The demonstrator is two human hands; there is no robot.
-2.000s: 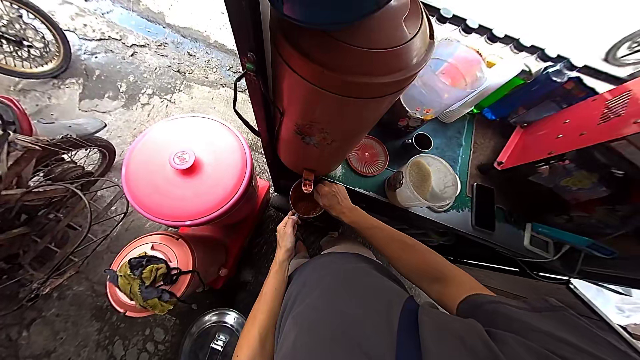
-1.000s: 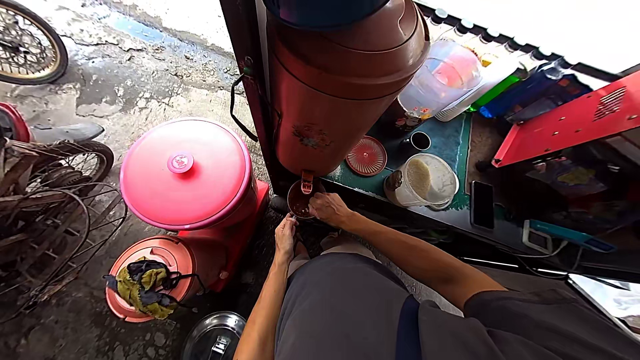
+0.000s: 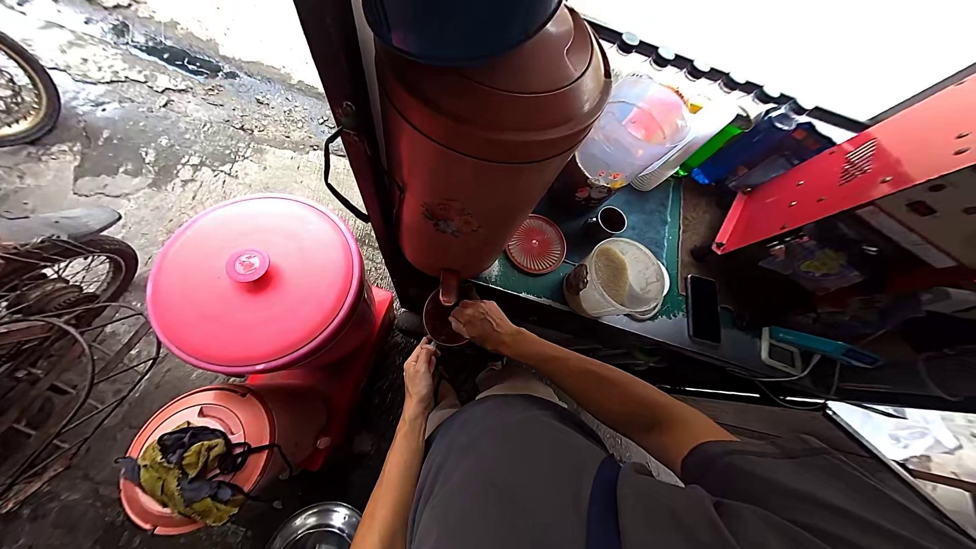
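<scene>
My left hand is closed on the short handle of a small round pan, which has a reddish-brown inside. The pan is below the spout of a tall brown plastic drink dispenser. My right hand is over the pan's right side with its fingers curled down at the inside; whether they hold anything is hidden. A ribbed red lid, a dark cup and a clear tub of pale grains stand on the green counter to the right of the dispenser.
A large pink lidded bucket stands left, with a salmon bucket bearing a yellow and dark cloth below it. A phone and a teal-handled tool lie on the counter. A metal basin is on the ground.
</scene>
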